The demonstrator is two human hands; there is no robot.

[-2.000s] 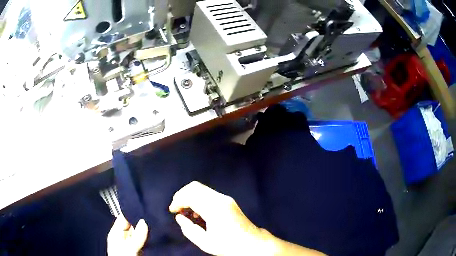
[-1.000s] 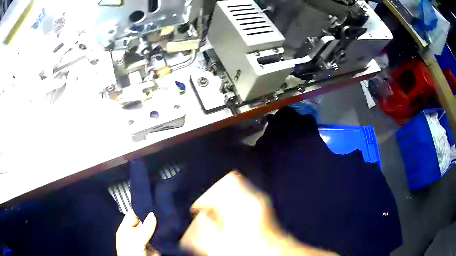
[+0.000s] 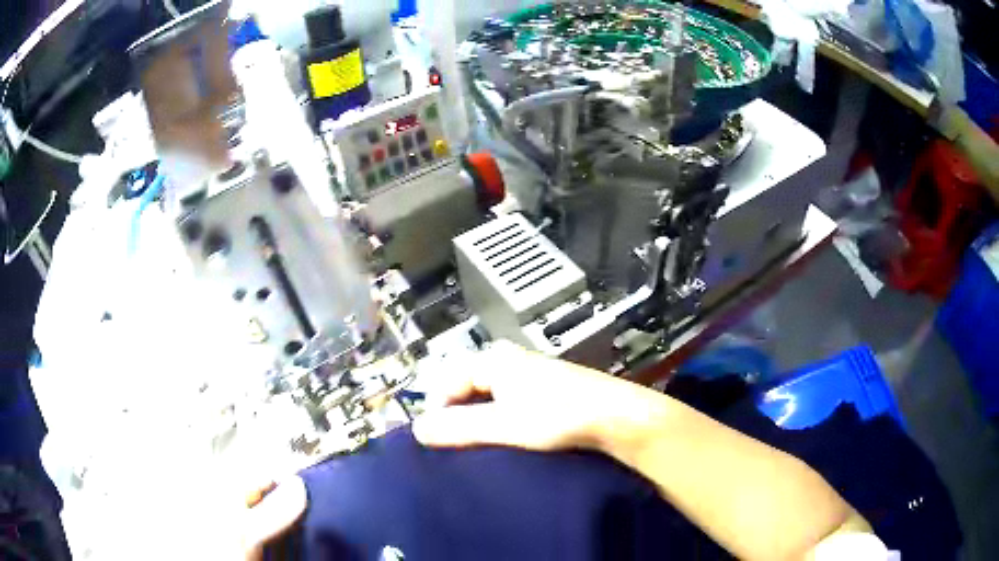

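The navy garment (image 3: 482, 499) lies over the table's front edge, its upper edge at the clamp area (image 3: 351, 405) of the button-sewing machine (image 3: 268, 258). My right hand (image 3: 509, 400) is at the garment's upper edge, just right of the clamp, thumb and fingers close together; glare hides whether cloth is pinched. My left hand (image 3: 279, 513) is at the garment's left edge, partly lost in glare, and its grip cannot be made out. A small shiny spot (image 3: 391, 553) shows on the cloth at the bottom.
The slotted cover (image 3: 520, 268) stands right of the clamp. Behind are the control panel (image 3: 389, 142), orange-red knob (image 3: 484, 179), dark cylinder with yellow label (image 3: 334, 71) and green-lined bowl feeder (image 3: 723, 49). The blue crate (image 3: 838, 389) is at right, with a red object (image 3: 940, 219) beyond.
Both hands have moved from the cloth below the table edge up to the machine, bringing the garment's edge to the clamp. The view has tilted up, showing the panel and bowl.
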